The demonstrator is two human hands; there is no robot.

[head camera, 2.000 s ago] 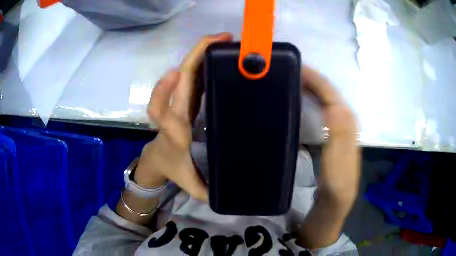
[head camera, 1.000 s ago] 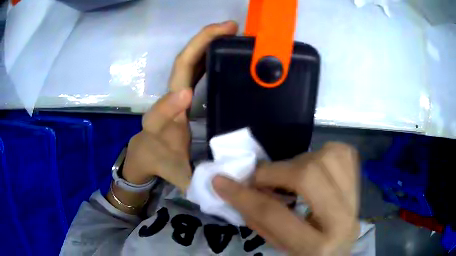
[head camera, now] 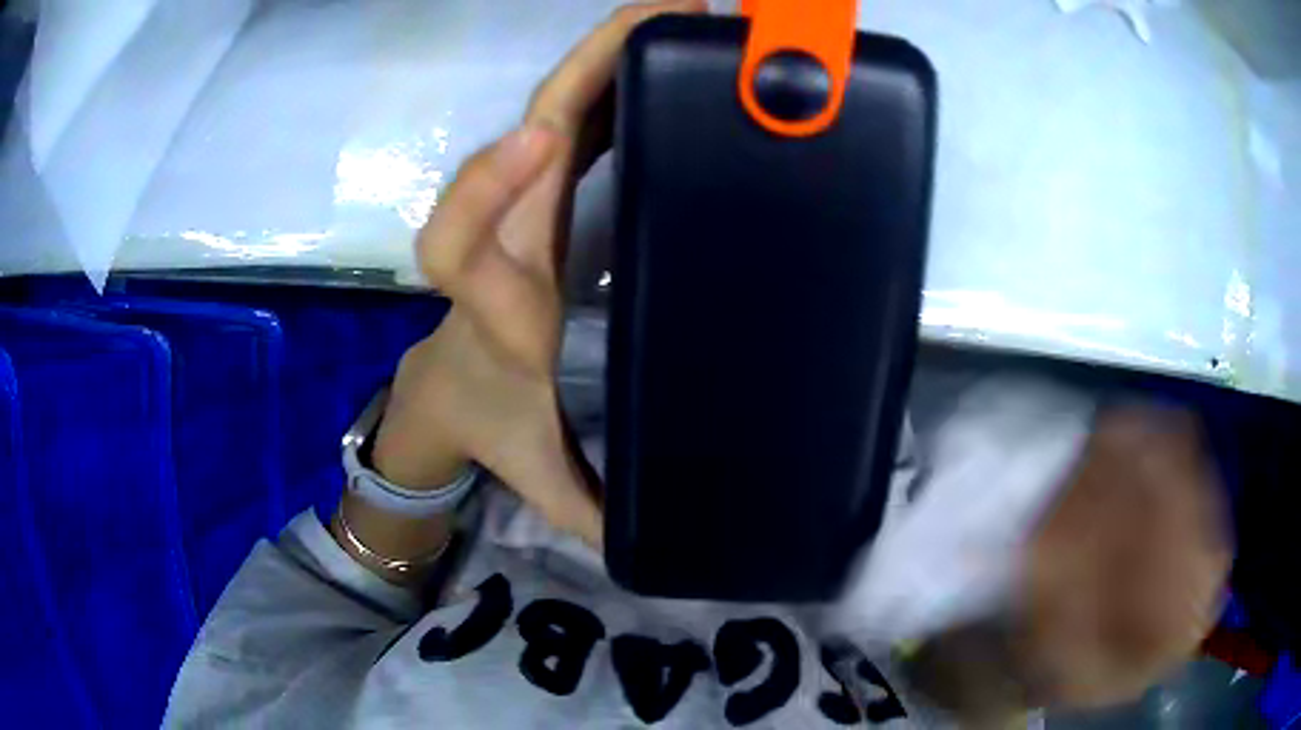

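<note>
A black power bank (head camera: 763,328) is held upright in the middle of the view, a smooth black narrow face towards me. Its orange carry strap (head camera: 799,64) runs up out of the top edge, fixed by a round black button. My left hand (head camera: 500,285) grips the power bank from its left side, fingers behind it and thumb low. My right hand (head camera: 1127,549) is blurred at the lower right, apart from the power bank, and holds a blurred white cleaning cloth (head camera: 985,492). The far faces of the power bank are hidden.
A white bench (head camera: 1084,186) under shiny film lies beyond the power bank. Blue crates (head camera: 86,499) stand below its edge at the left. A translucent sheet or bag (head camera: 107,129) lies at the upper left and hangs over the edge. A red thing (head camera: 1238,652) shows at the lower right.
My right hand came in with the cloth onto the power bank's lower part, and has now moved off to the right with it. My left hand keeps its hold; the power bank sits higher in view.
</note>
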